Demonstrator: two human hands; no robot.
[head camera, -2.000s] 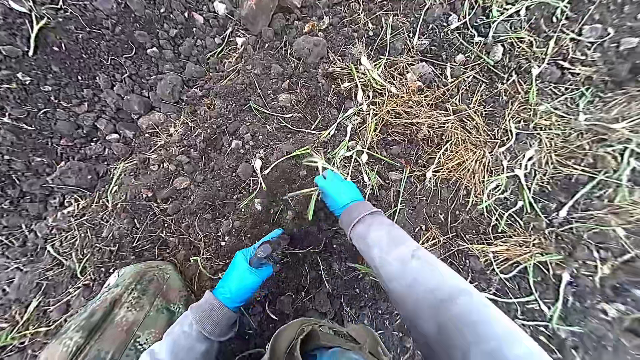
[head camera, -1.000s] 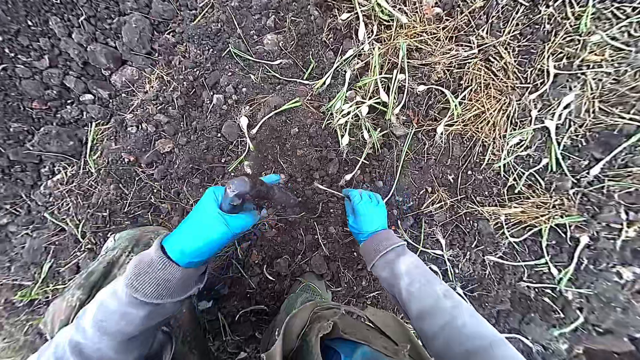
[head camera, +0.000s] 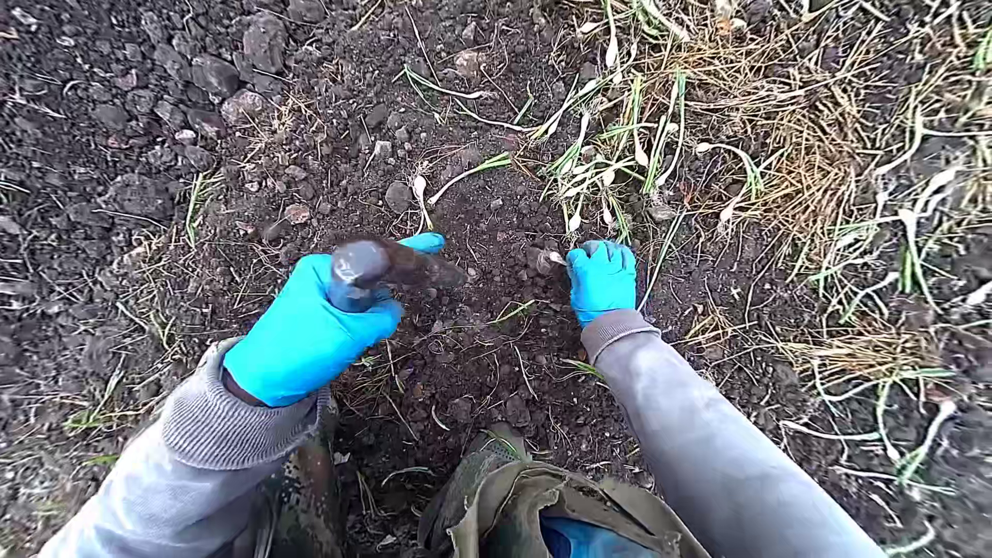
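My left hand (head camera: 310, 325), in a blue glove, grips a dark, soil-caked hand tool (head camera: 387, 267) whose blunt end points up toward me; its forward part reaches over the soil and its exact kind is unclear. My right hand (head camera: 603, 280), also gloved in blue, is closed on a small pale bulb (head camera: 555, 258) that sticks out at its left side with soil about its tip. Just beyond the right hand lies a loose heap of white bulbs with green shoots (head camera: 597, 170). Two more bulbs (head camera: 419, 187) lie on the soil beyond the left hand.
Dry straw (head camera: 806, 139) and scattered green-shooted plants (head camera: 914, 232) cover the ground at the right. Stones and clods (head camera: 213, 76) lie at the upper left. A camouflage-patterned trouser leg (head camera: 306, 480) and an olive cloth (head camera: 573, 496) show at the bottom.
My left hand has moved forward with the tool, which appears raised. The right hand has come back from near the bulb heap, where it was two seconds ago. The view has shifted.
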